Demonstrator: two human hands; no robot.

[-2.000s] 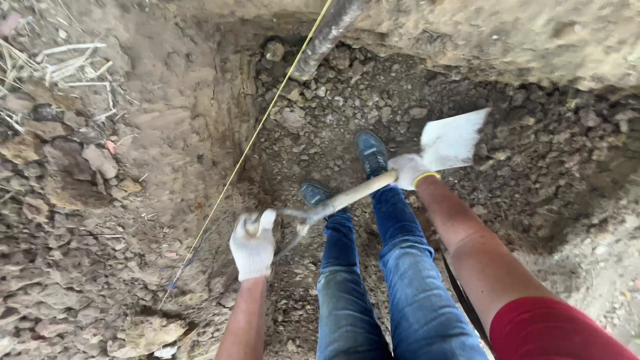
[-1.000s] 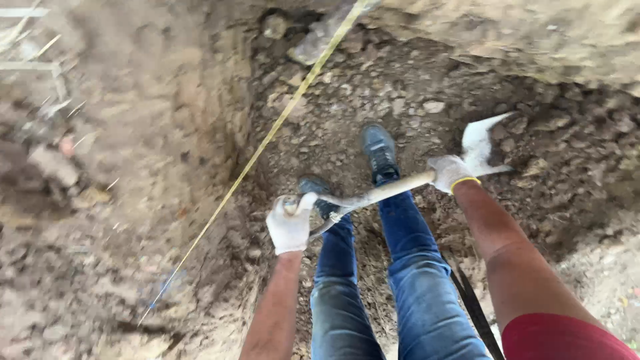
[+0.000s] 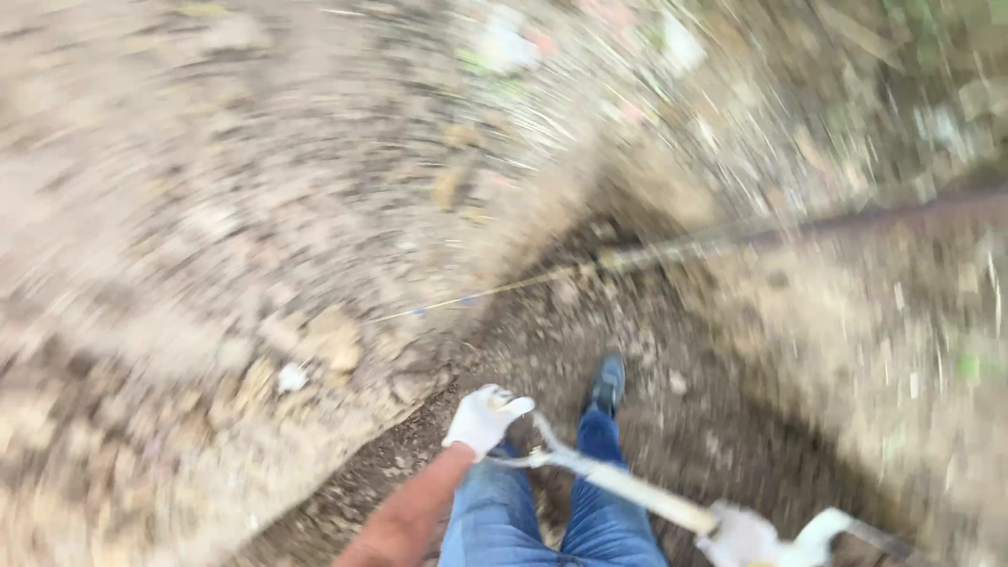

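A shovel with a metal D-shaped handle yoke and a pale wooden shaft lies slantwise in front of my legs. My left hand, in a white glove, is closed around the grip at its upper end. Down at the lower right, my right hand, gloved as well, holds the shaft close to the blade. The whitish blade shows beyond that hand, blurred and partly cut off by the frame's bottom edge.
I stand in a dirt trench, one shoe on its loose soil floor. A yellow string crosses the trench corner, near a long pole. Earth banks rise on both sides; a white scrap and blurred litter lie on the ground above.
The view has swung strongly, now showing the trench corner and ground beyond. Both hands have kept hold of the shovel, which now slants down to the right in view.
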